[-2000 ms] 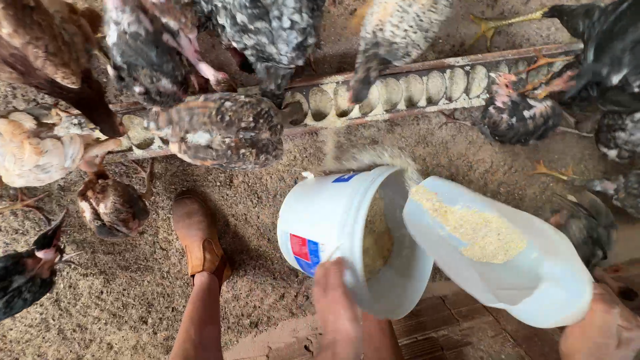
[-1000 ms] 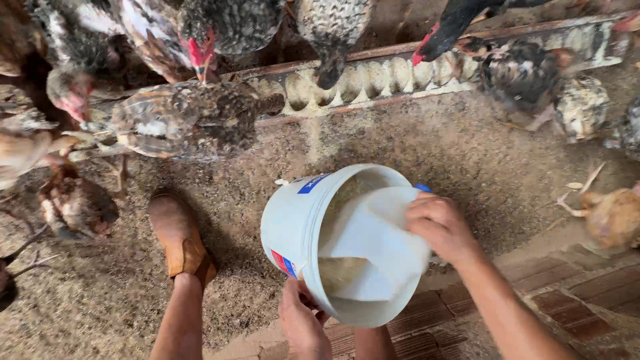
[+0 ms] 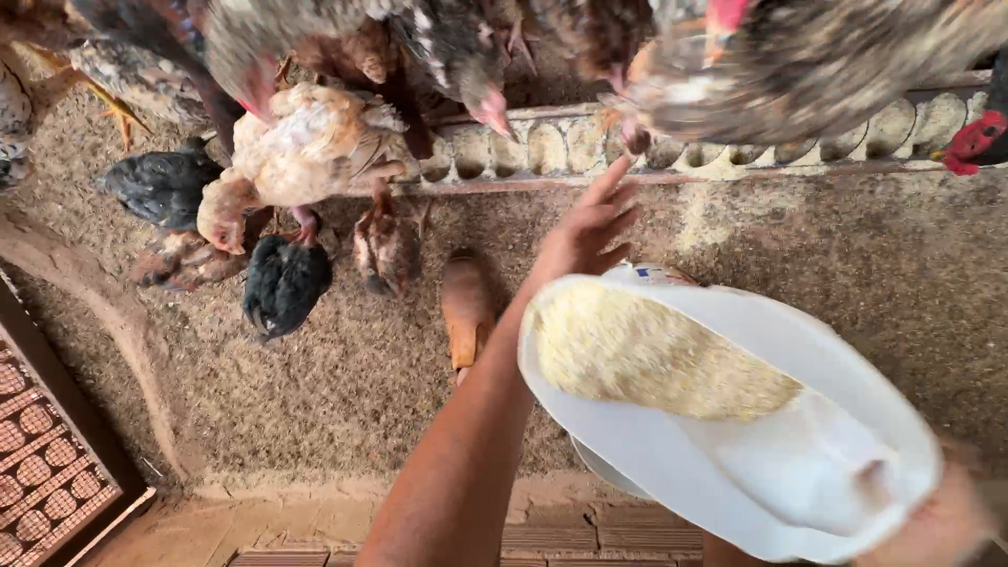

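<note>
My right hand (image 3: 933, 512), blurred at the lower right, holds a white plastic scoop (image 3: 819, 441) by its rear end. Yellowish ground feed (image 3: 654, 354) lies in the scoop. The white bucket (image 3: 650, 273) is mostly hidden beneath the scoop; only bits of its edge show. My left hand (image 3: 591, 228) reaches forward with its fingers spread and nothing in them, near the long feeding trough (image 3: 543, 150) with its row of oval openings. A speckled grey hen (image 3: 772, 79) stands over the trough, just beyond my fingertips.
Chickens crowd the trough, among them a pale buff one (image 3: 307, 150), with a small black one (image 3: 287, 279) on the near side. My brown shoe (image 3: 466, 303) is on the littered floor. A metal grille (image 3: 47, 449) stands at lower left, and bricks (image 3: 614, 535) line the bottom edge.
My left hand has let go of the bucket and reached toward the trough. The scoop, inside the bucket one second ago, is now out above it with feed. The view has shifted left.
</note>
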